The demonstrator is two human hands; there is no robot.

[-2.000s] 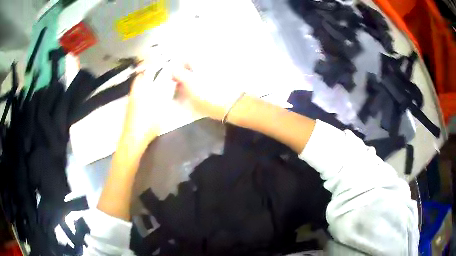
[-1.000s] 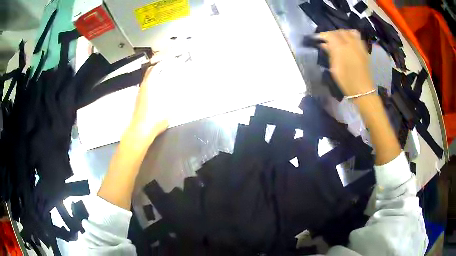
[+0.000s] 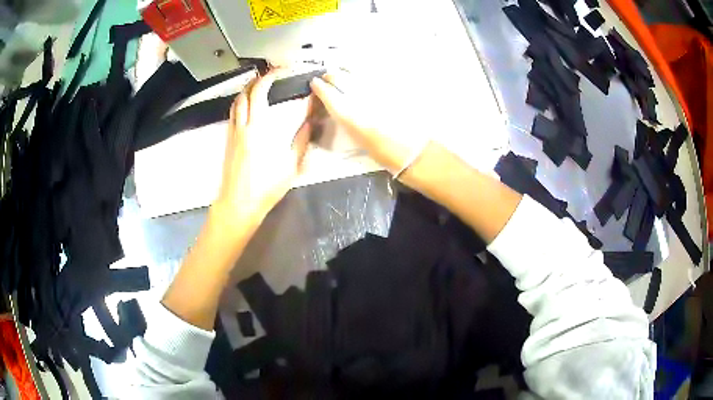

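Note:
A short black piece (image 3: 292, 87) lies on the white machine bed (image 3: 184, 178) between my hands. My right hand (image 3: 341, 103) holds its right end with the fingertips. My left hand (image 3: 262, 129) is at its left end, its fingers on the black strip (image 3: 188, 119) that runs left to the hanging bundle (image 3: 74, 180). The machine head (image 3: 227, 35) stands just above my left fingertips. The needle and foot cannot be made out. Glare washes out part of the bed.
Loose short black pieces (image 3: 641, 183) lie at the right on the shiny metal table (image 3: 598, 117). A large dark heap (image 3: 406, 305) lies at bottom centre. A teal cloth (image 3: 94, 58) is at top left. Orange material (image 3: 692, 70) hangs beyond the right edge.
My right hand went out to the loose pieces at the right and is now back beside my left hand, with a short black piece at its fingertips. My left hand stayed by the machine head.

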